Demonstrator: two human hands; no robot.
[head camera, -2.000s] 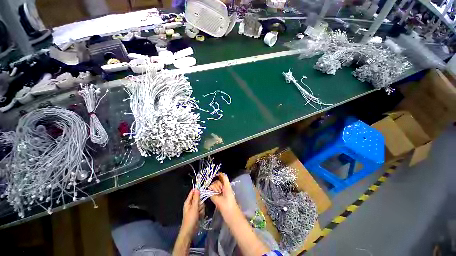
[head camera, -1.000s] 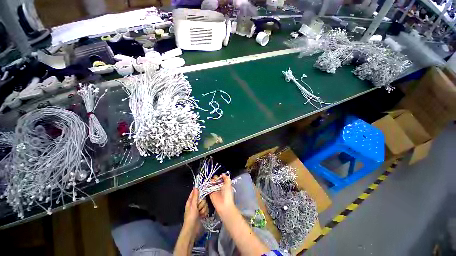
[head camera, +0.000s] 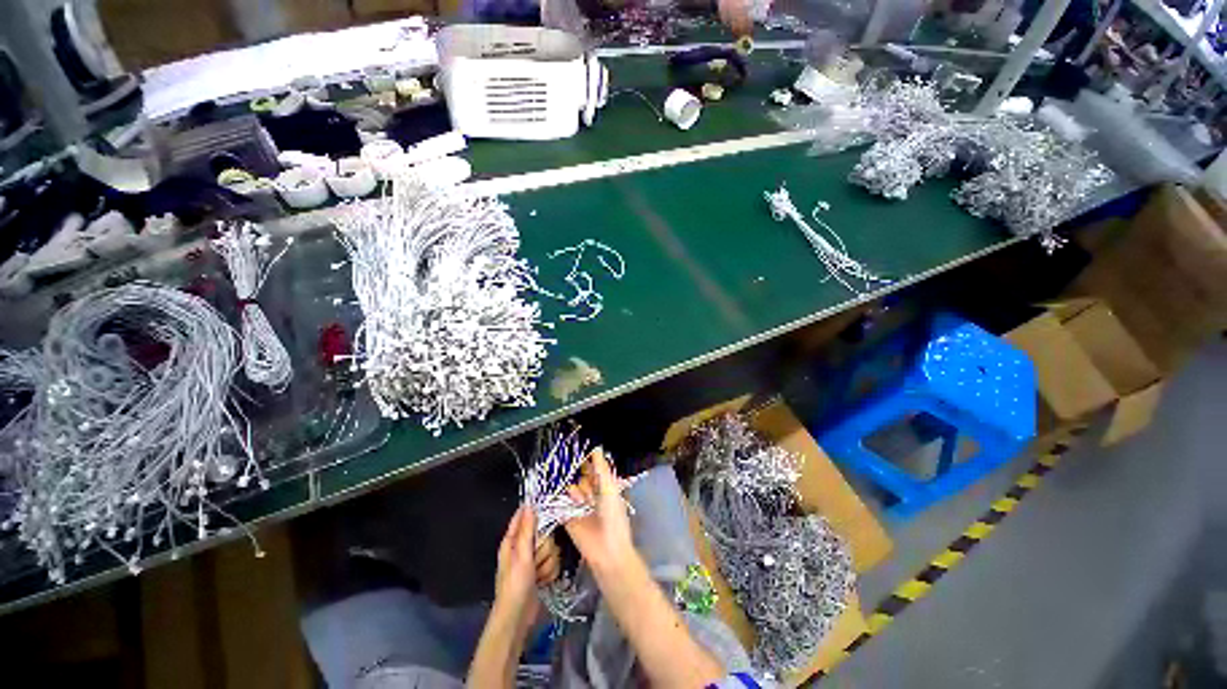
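A fanned bunch of white wire leads (head camera: 553, 474) is held upright over the lap, just below the bench edge. My left hand (head camera: 519, 555) is closed around the lower part of the bunch. My right hand (head camera: 600, 518) is at the bunch's right side, with its fingers on some of the leads; the exact grip is too small to tell. The lower ends of the leads hang below my hands. A large wire bundle (head camera: 444, 316) lies on the green bench, its white ends toward the bench edge.
Coiled long leads (head camera: 128, 404) and a folded tied hank (head camera: 256, 316) lie left. Loose single leads (head camera: 584, 276) and a small tied bundle (head camera: 817, 240) lie on green. A carton of leads (head camera: 774, 538), a blue stool (head camera: 928, 404) stand right. A white appliance housing (head camera: 514, 92) is on the far line.
The appliance housing on the far line has moved left and turned upright. My left hand has stayed in place; my right hand's fingers have shifted slightly at the bunch.
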